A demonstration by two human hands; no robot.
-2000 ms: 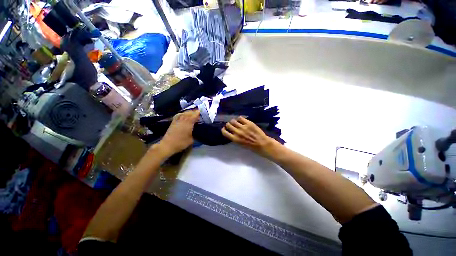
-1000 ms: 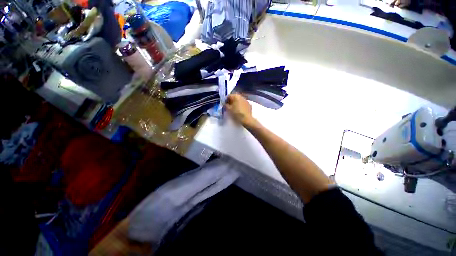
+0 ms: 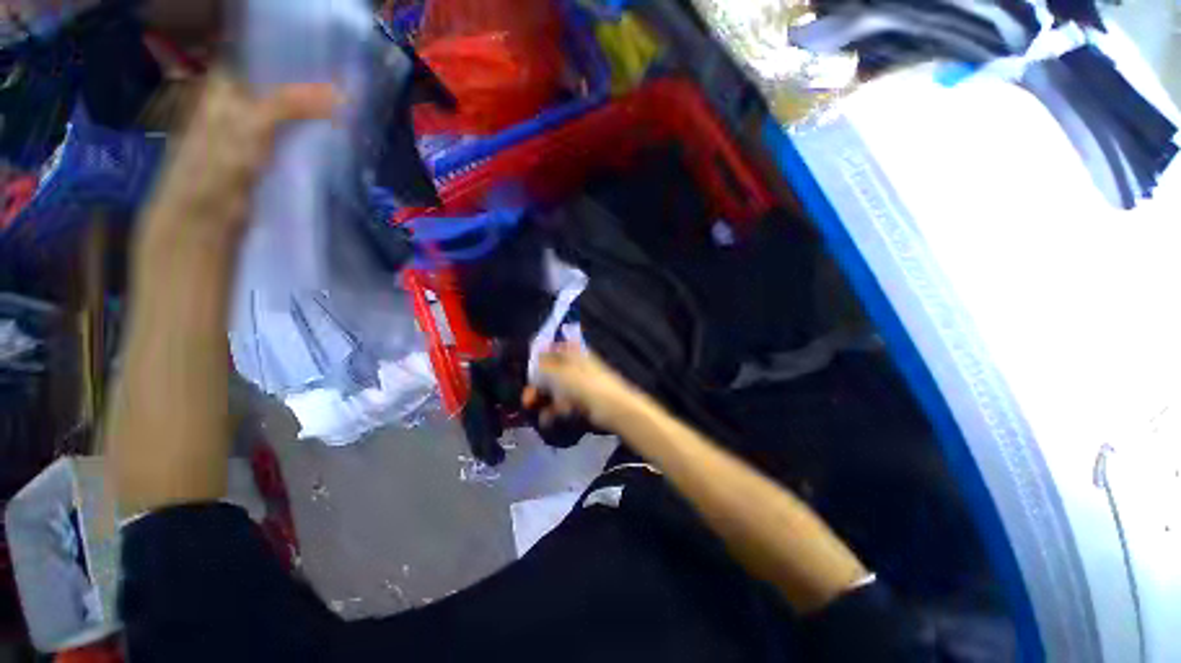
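Observation:
My left hand point(image 3: 240, 136) is raised at the upper left, blurred, and gripping a grey-white bundle of cloth pieces point(image 3: 304, 207) with a dark side. My right hand point(image 3: 576, 386) is low in the middle, with its fingers closed on a narrow whitish tie strip point(image 3: 562, 311). The strip lies against black cloth point(image 3: 635, 292) at the red basket. Blur hides how the strip is fastened. The fanned black and grey cut pieces point(image 3: 1094, 110) lie on the white table at the upper right.
A red basket point(image 3: 706, 143) with blue parts stands left of the table. The table edge with its printed ruler point(image 3: 926, 292) curves down the right side. Pale striped cloth point(image 3: 304, 343) hangs at left, above the grey floor point(image 3: 376, 499). A grey-white bin point(image 3: 39, 550) stands lower left.
The view has swung left and down to the baskets. My right hand has left the bundle on the table and now holds a strip by the basket. My left hand has lifted the grey-white pieces.

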